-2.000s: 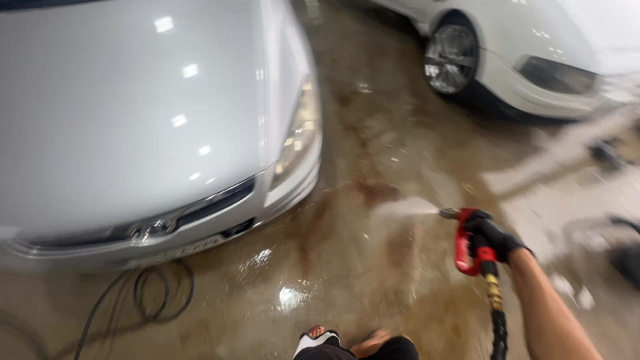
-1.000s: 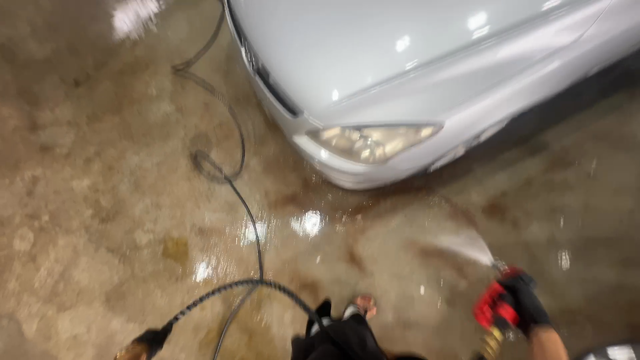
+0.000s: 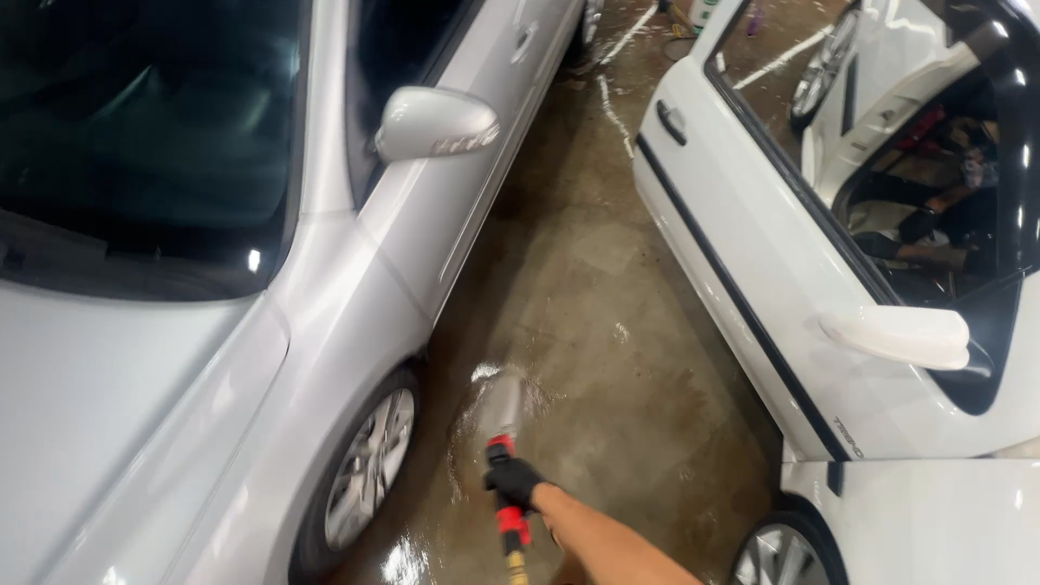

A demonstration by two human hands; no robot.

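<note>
My right hand (image 3: 515, 481), in a black glove, is closed around a red and black spray gun (image 3: 512, 526) with a brass fitting at its lower end. Water spray (image 3: 502, 404) leaves the nozzle and hits the wet concrete floor (image 3: 601, 325) between two cars. The front wheel (image 3: 372, 467) of the silver car (image 3: 325, 325) is just left of the gun. My left hand is out of view.
On the right is a white car with its door (image 3: 731, 244) swung open and its side mirror (image 3: 902, 335) jutting out. A person's arms (image 3: 926, 236) show inside it. The silver car's side mirror (image 3: 435, 123) sticks out on the left. A container (image 3: 702, 12) stands at the far end.
The view has swung from the silver car's front to the gap between the cars. My right hand still grips the spray gun, with water coming out. The hose end seen at lower left is out of view.
</note>
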